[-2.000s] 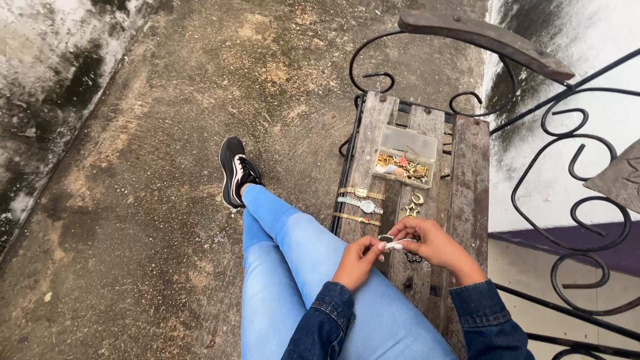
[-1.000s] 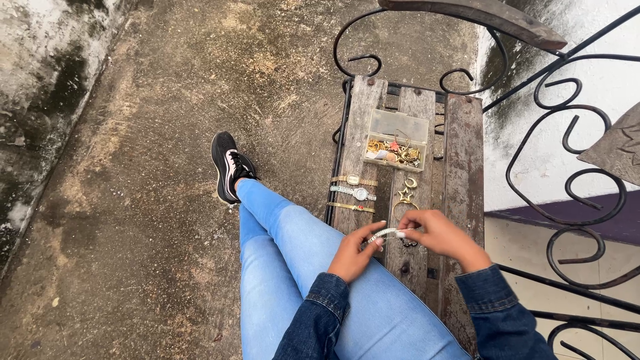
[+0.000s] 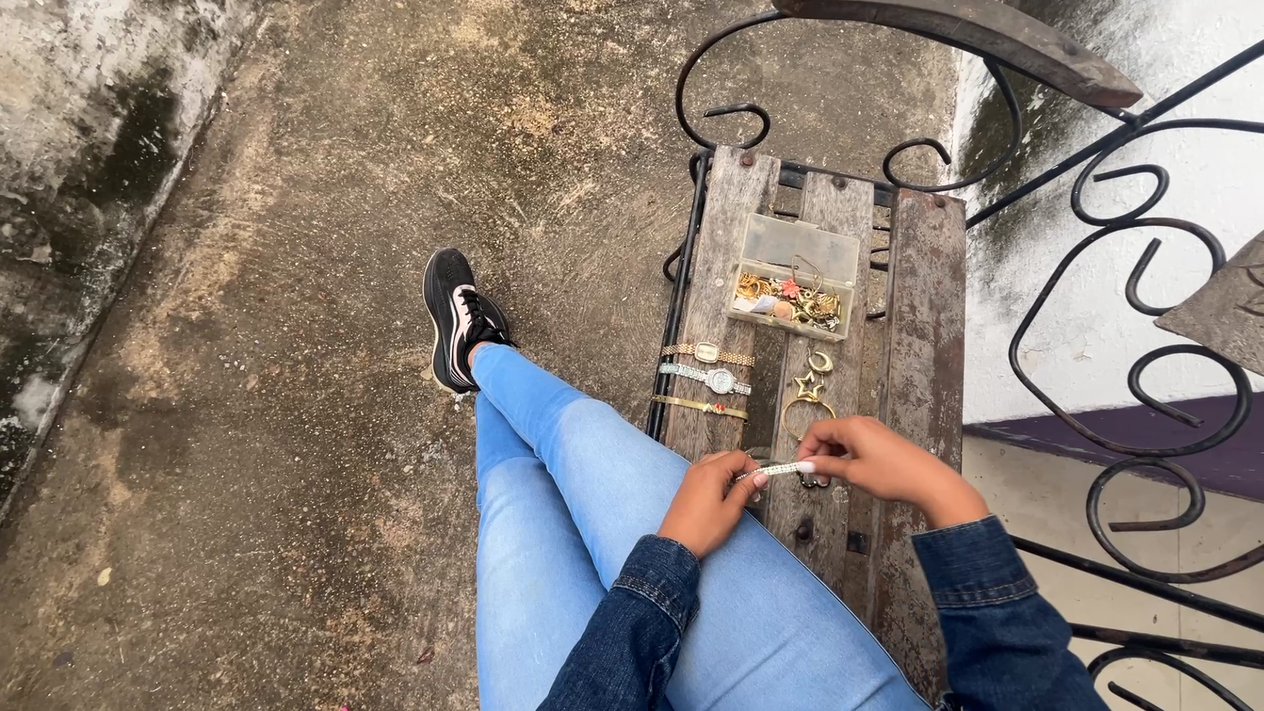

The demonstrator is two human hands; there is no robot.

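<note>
My left hand (image 3: 709, 499) and my right hand (image 3: 869, 464) hold the two ends of a pale, silvery bracelet (image 3: 776, 470) between thumbs and fingertips, above the bench beside my thigh. Beyond them on the slats lie a gold-coloured watch (image 3: 707, 352), a silver-coloured watch (image 3: 719, 380) and a thin gold-coloured bracelet (image 3: 701, 406), side by side. To their right are a crescent-shaped piece (image 3: 820, 362), a gold-coloured star (image 3: 808, 386) and a gold-coloured ring-shaped piece (image 3: 789, 419), partly behind my right hand. A dark piece of jewellery lies partly hidden under that hand. An open plastic box (image 3: 801, 246) holds mixed jewellery.
The wooden-slatted bench (image 3: 923, 296) has gaps between its slats. Black scrolled ironwork (image 3: 1027, 326) with a curved wooden armrest (image 3: 978, 35) stands at the right and far end. My crossed legs (image 3: 612, 464) are left of the bench, over a rough concrete floor (image 3: 296, 395).
The bracelet in my fingers, bunched and mostly hidden two seconds ago, now shows as a straighter strip between my hands. The pieces on the bench lie as before.
</note>
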